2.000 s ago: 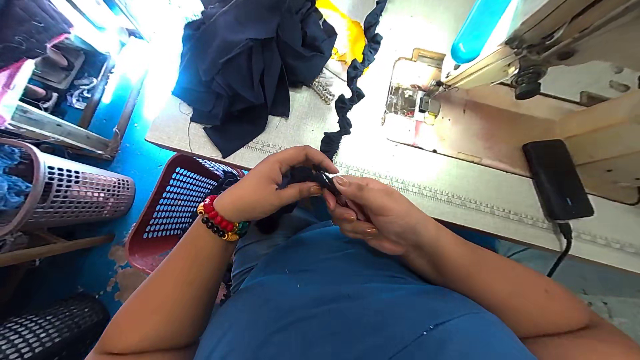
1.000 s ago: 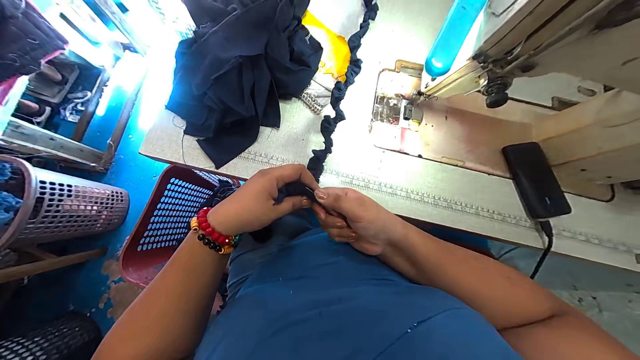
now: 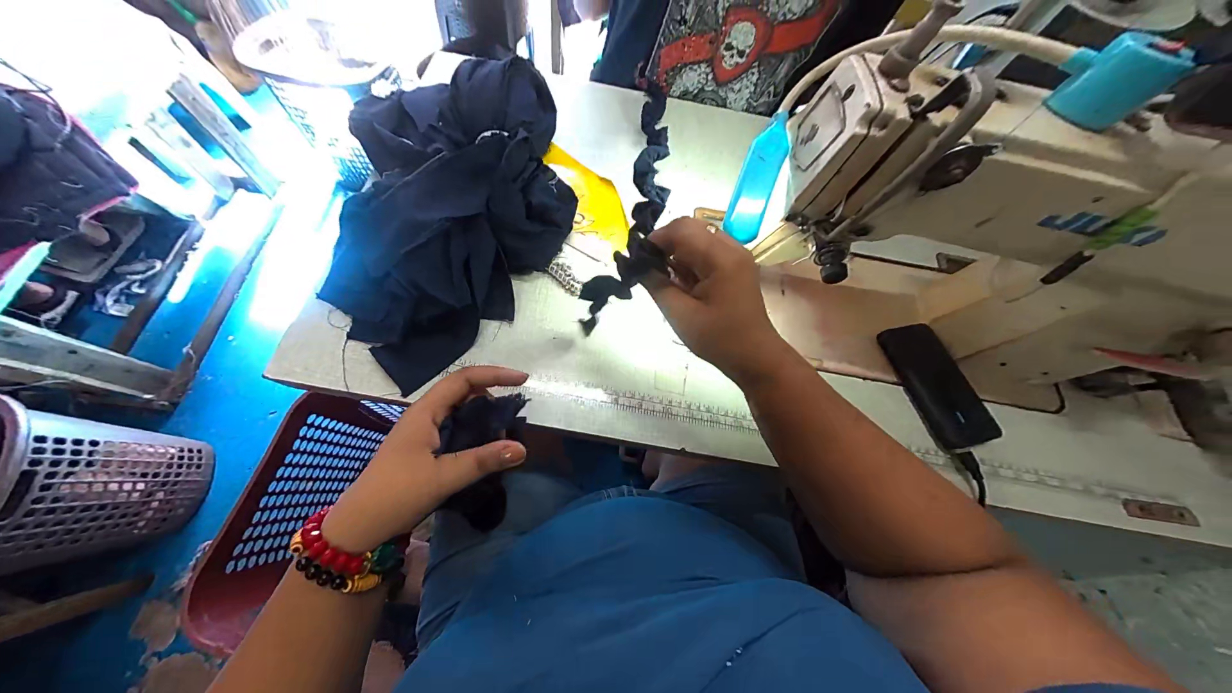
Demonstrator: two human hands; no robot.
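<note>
My right hand (image 3: 707, 294) is over the sewing table, its fingers closed on a gathered dark fabric strip (image 3: 651, 173) that runs up toward the table's far side; the strip's short end hangs left of the fingers. Below the table's near edge, my left hand (image 3: 438, 457) curls around a bunched dark cloth piece (image 3: 481, 423) with a frayed edge. A large heap of navy fabric (image 3: 452, 212) lies on the table's left part, beside a yellow piece (image 3: 589, 197). The industrial sewing machine (image 3: 962, 164) stands to the right.
A black phone (image 3: 938, 385) with a cable lies on the table (image 3: 712, 438) at right. A light blue object (image 3: 757, 178) is beside the machine head. Left of my lap stands a red plastic basket (image 3: 207, 587), with a pale perforated basket (image 3: 115, 481) farther left.
My hands, together earlier, are now apart: the right has moved up and right to the gathered strip, the left remains low with dark cloth. The view has tilted toward the table's far side.
</note>
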